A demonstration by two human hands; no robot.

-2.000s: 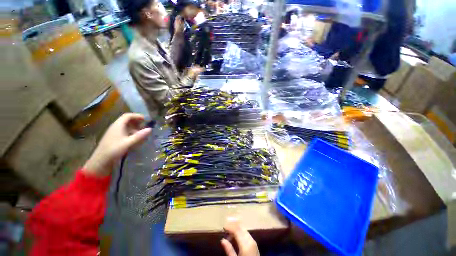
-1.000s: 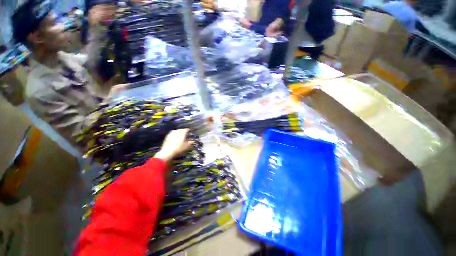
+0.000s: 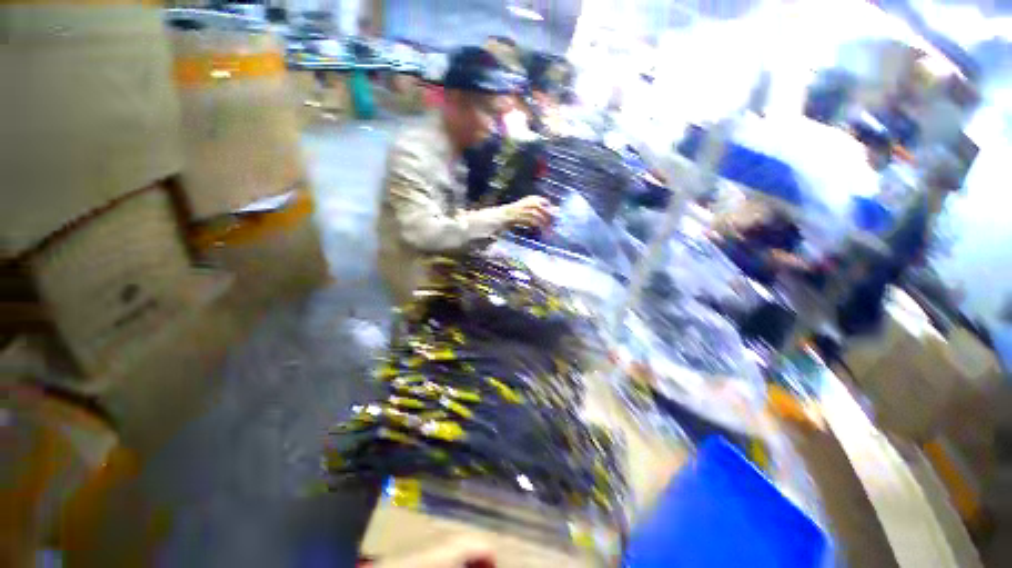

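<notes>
The view is blurred. Large heaps of black cable leads with yellow bands lie in front of me on the work surface. The blue tray is to their right, cut off by the bottom edge, and nothing shows in its visible part. A small blurred bit of a hand shows at the bottom edge over the cardboard surface. I cannot tell which hand it is or what it holds. No other hand of mine can be made out.
A person in a light shirt and dark cap is behind the heaps. Stacked cartons stand at the left. A metal post, clear plastic film and an open carton are at the right. More people are at the back right.
The view has swung left and up. My red-sleeved left arm, which was over the heaps, is out of the picture. The tray sits lower in view.
</notes>
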